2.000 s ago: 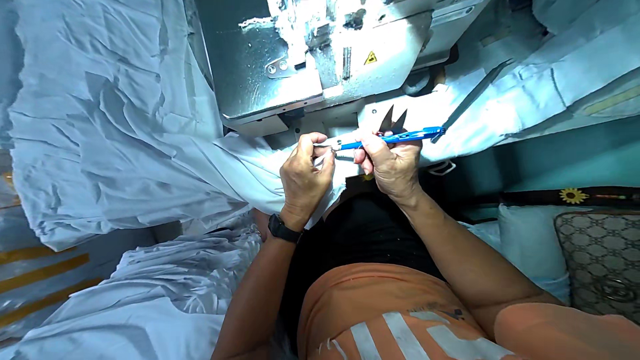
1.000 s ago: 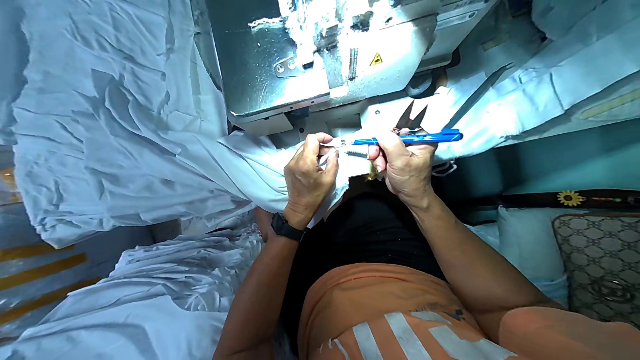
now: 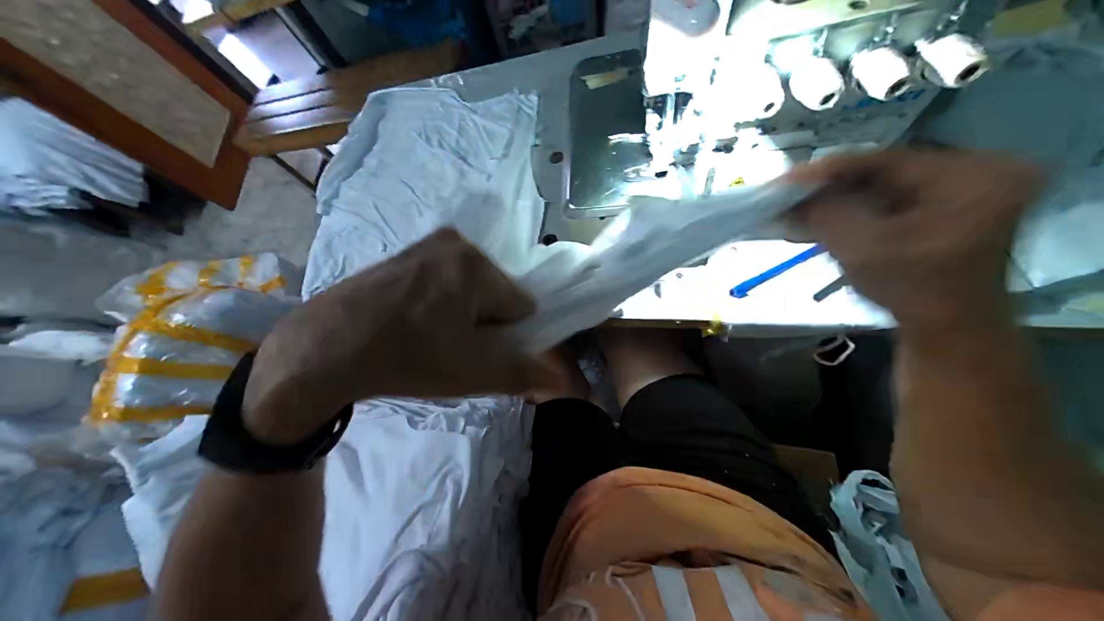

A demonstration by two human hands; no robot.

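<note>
A length of white fabric (image 3: 638,259) is stretched between my two hands, in front of a sewing machine (image 3: 690,112). My left hand (image 3: 431,319), with a black watch on its wrist, grips the lower left end. The upper right end is in my right hand (image 3: 906,216), which is blurred. On the white table under the fabric lies a blue pen-like tool (image 3: 776,271), and a dark slim thing (image 3: 830,288) shows beside my right hand. What else lies beneath that hand is hidden.
White cloth (image 3: 414,164) covers the table's left part, and more white cloth (image 3: 423,500) is heaped beside my legs. Taped plastic packages (image 3: 185,345) stand at the left, near a wooden bench (image 3: 293,112). Several thread cones (image 3: 815,82) stand behind the machine.
My right hand has let go of the blue tool, which lies on the table. Both hands have moved apart with fabric stretched between them. The view has shifted strongly.
</note>
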